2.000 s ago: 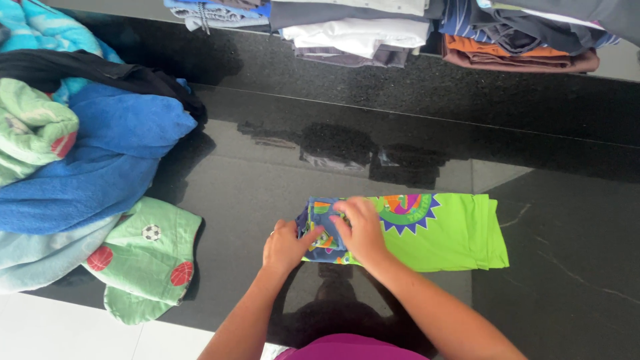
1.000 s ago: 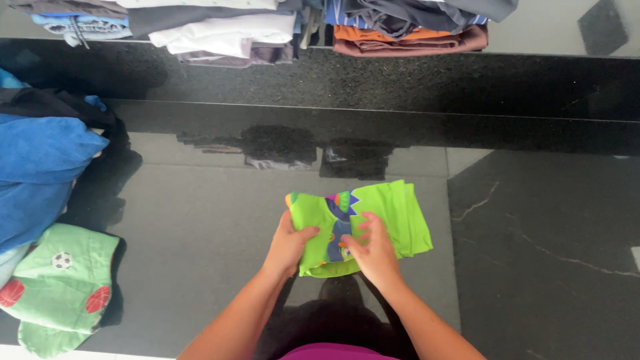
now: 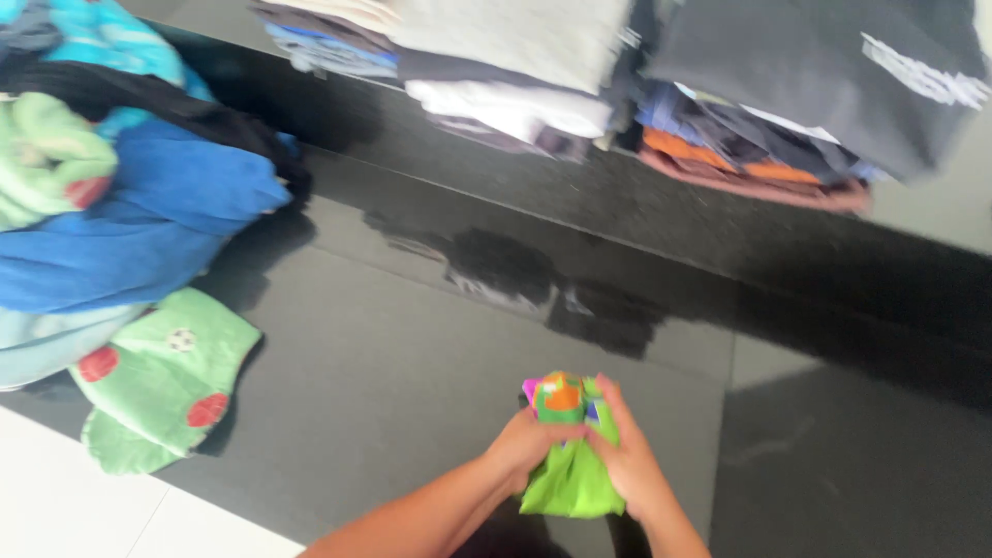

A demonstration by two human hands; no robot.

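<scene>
A lime-green printed garment [image 3: 577,477], folded into a small bundle, is held between both hands above the dark glossy surface. Its orange, green and magenta print faces up at the far end. My left hand [image 3: 527,446] grips the bundle from the left, with the thumb across its top. On the right side, my right hand [image 3: 628,449] holds it, with the fingers along the edge and the thumb over the print. The underside of the bundle and some fingertips are hidden.
Blue fleecy cloth [image 3: 155,209] lies heaped at the left, with a green ball-patterned cloth [image 3: 170,372] beside it. Folded clothes stand along the raised ledge: a white and grey stack [image 3: 511,108] and a dark-topped stack [image 3: 806,85]. White floor tiles [image 3: 70,480] show lower left.
The green garment, flat on the dark surface two seconds ago, is now a smaller folded bundle between my hands. My hands have closed in around it. The view has shifted and tilted.
</scene>
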